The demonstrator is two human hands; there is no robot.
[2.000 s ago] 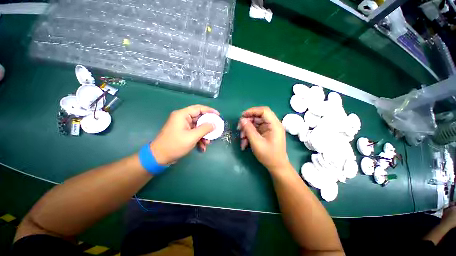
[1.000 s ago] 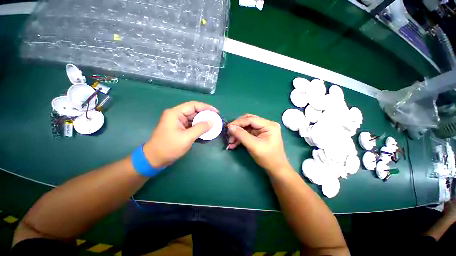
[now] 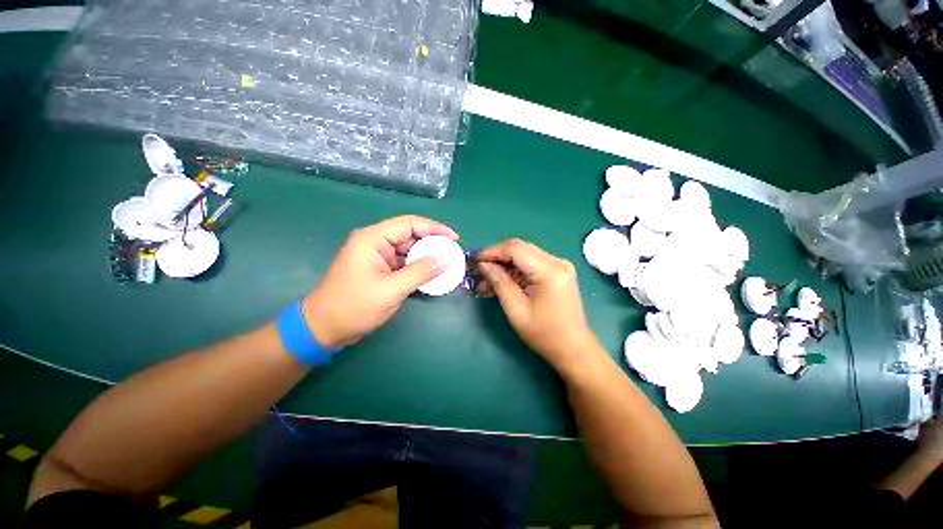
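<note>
My left hand [image 3: 374, 277], with a blue band at the wrist, holds a round white cover [image 3: 436, 266] with the thumb on its face. My right hand [image 3: 527, 294] is just right of the cover, thumb and fingertips close together at the loose scatter of tiny metal parts [image 3: 472, 277]. The parts are too small to tell whether one is between the fingertips. A large pile of white covers [image 3: 677, 279] lies to the right of my right hand.
Clear plastic trays [image 3: 279, 93] lie at the upper left. White housings with wires and batteries [image 3: 171, 212] lie at the left, and another cluster [image 3: 791, 329] at the far right. A crumpled clear bag [image 3: 853, 232] is by a pale post. Another person's hand [image 3: 936, 455] shows at the right edge.
My right hand has moved left from beside the pile to the tiny parts, and its fingertips have closed together. My left hand still holds the cover. The view has shifted slightly.
</note>
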